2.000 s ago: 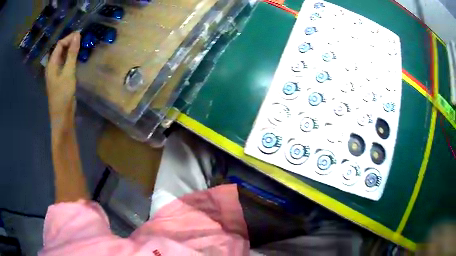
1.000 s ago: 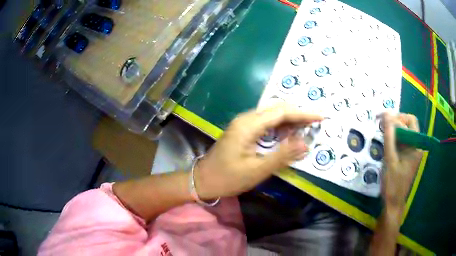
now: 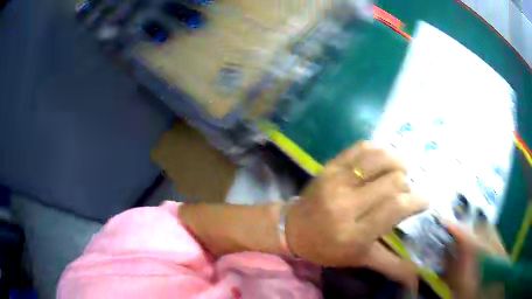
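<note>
The white holding tray (image 3: 455,111) lies tilted on the green mat, with units in its holes blurred at its near part. My left hand (image 3: 356,216), with a ring and a bracelet, is over the tray's near left edge, fingers bent; blur and the hand's back hide whether it holds anything. My right hand (image 3: 466,257) is at the tray's near right corner, blurred and cut off by the bottom edge. It holds the green test probe (image 3: 499,274), whose tip cannot be made out.
Clear plastic blister trays (image 3: 186,96) are stacked at the upper left, with a brown liner (image 3: 204,52) and dark-blue units (image 3: 154,29) on top. Yellow tape (image 3: 294,152) marks the bench's near edge. A brown cardboard piece (image 3: 192,160) is below the stack.
My left hand has come from the blister trays to the white tray, then shifted towards its near edge with the fingers turned down. My right hand has moved lower. The view has swung left and blurred.
</note>
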